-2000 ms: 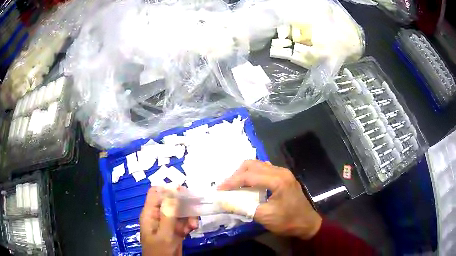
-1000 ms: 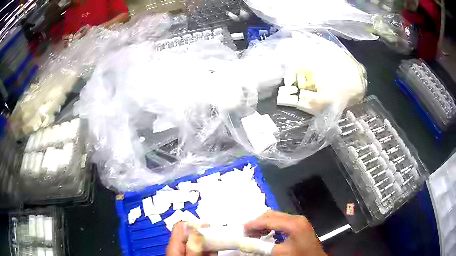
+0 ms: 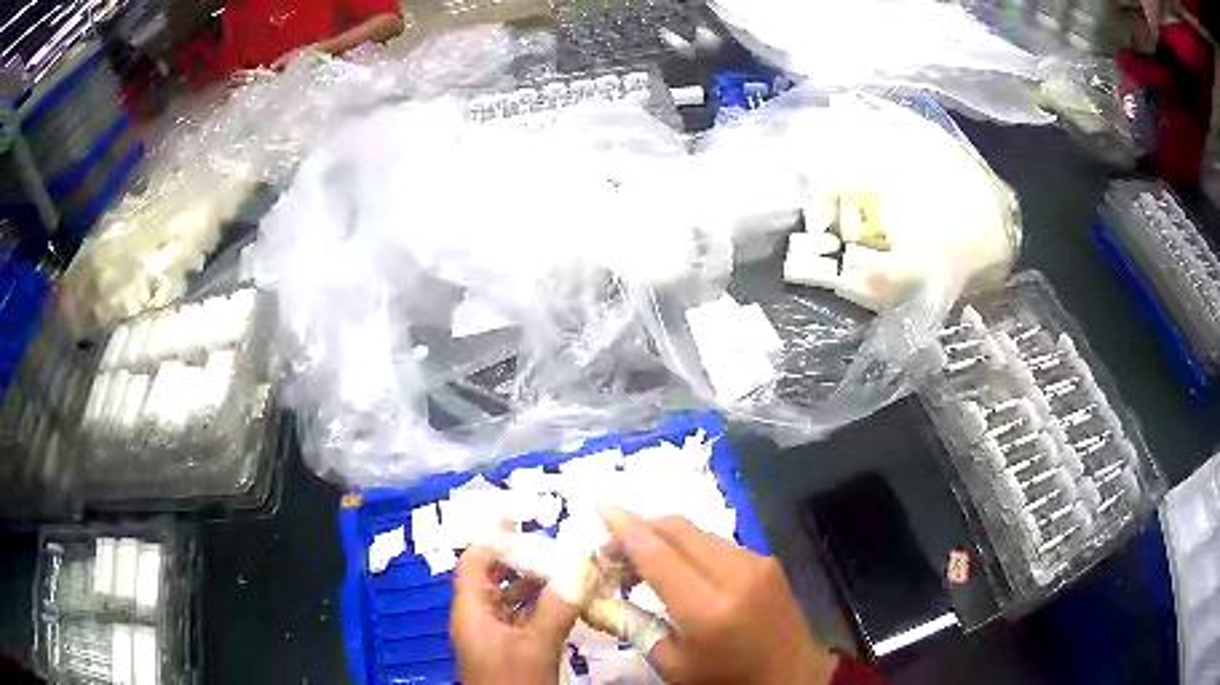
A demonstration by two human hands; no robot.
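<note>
My left hand (image 3: 511, 618) and my right hand (image 3: 716, 602) meet over the front of the blue tray (image 3: 401, 609). Between their fingers is a white tube-like part (image 3: 546, 551), slanting down to the right. Cream-white coverings show on some fingers, so where part and finger covering meet is hard to tell. The part is blurred and overexposed. Loose small white pieces (image 3: 462, 515) lie in the tray behind and around the hands. The lower edges of both hands are near the picture's bottom.
Crumpled clear bags (image 3: 535, 268) lie behind the tray. Clear trays of white cylinders (image 3: 167, 388) stand left. A black glossy slab (image 3: 876, 555) and a clear tray of slim parts (image 3: 1050, 442) lie right. A person in red (image 3: 288, 30) is at the far left.
The view has tilted up and shifted, bringing the far bench and a red sleeve into view. The held part has gone from nearly level to slanted, with my hands closer together.
</note>
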